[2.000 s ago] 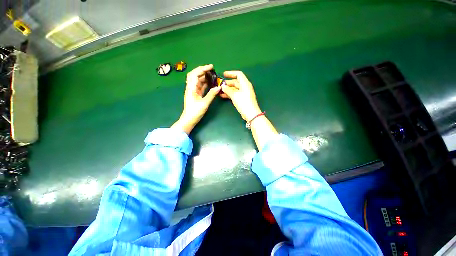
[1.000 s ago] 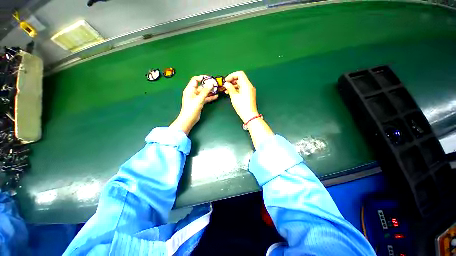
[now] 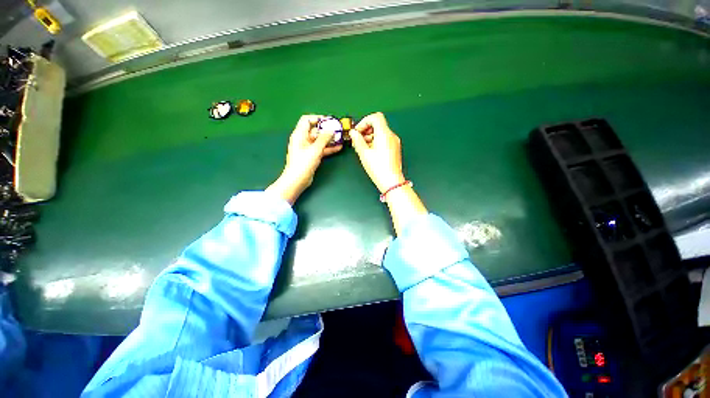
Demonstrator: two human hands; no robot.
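My left hand (image 3: 302,155) holds a round part (image 3: 330,128) with a white face and dark rim in its fingertips. My right hand (image 3: 379,151) pinches a small amber part (image 3: 347,124) right beside it; I cannot tell whether the two are joined. Both hands are bare and raised over the green belt (image 3: 459,155). Farther left on the belt lie another white-faced round part (image 3: 221,109) and an amber part (image 3: 245,106), side by side.
A black compartment tray (image 3: 595,175) lies at the right, with small dark parts in some pockets. Below it is a blue control panel (image 3: 584,361) with red digits. A cream bin (image 3: 40,132) with tangled black parts stands at the left. A corner of something orange shows bottom right.
The parts in my hands have turned, so the white face and amber part now show side by side. The pair on the belt has shifted left in view.
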